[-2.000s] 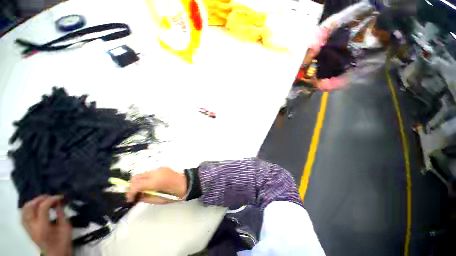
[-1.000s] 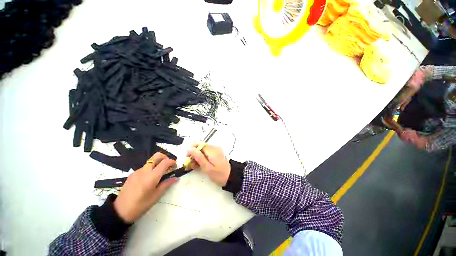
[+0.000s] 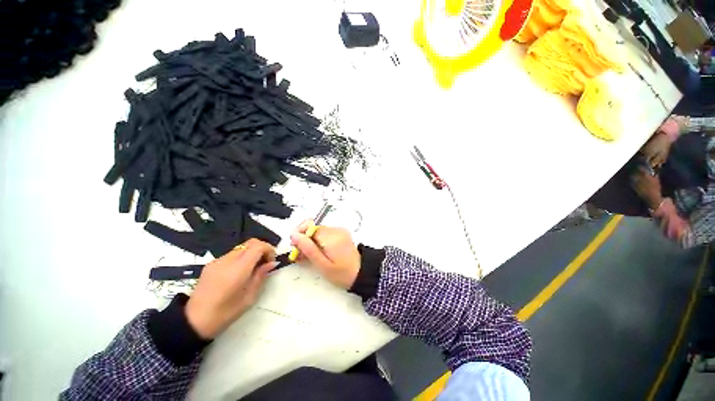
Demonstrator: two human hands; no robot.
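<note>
My left hand (image 3: 229,288) is bare and pinches a black strip (image 3: 282,261) against the white table; the strip's short end shows between my two hands. My right hand (image 3: 331,252) holds a slim yellow pen-like tool (image 3: 304,241) with a grey end pointing up and away. The tool's lower end is at the strip; its exact contact is too small to tell. A large heap of black strips (image 3: 212,125) lies just beyond my hands. Another strip (image 3: 174,272) lies left of my left hand, partly hidden by it.
Loose threads (image 3: 345,153) lie at the heap's right edge. Red-handled snips (image 3: 429,169) with a cord lie to the right. A black box (image 3: 359,30), yellow fan (image 3: 448,55) and yellow fabric (image 3: 568,55) stand farther off. A dark pile (image 3: 47,39) is upper left. Another person's hands show at right.
Since two seconds ago the view has shifted and my left hand has come from the heap to beside my right hand. Over the last second both hands stay together, with slight finger movement.
</note>
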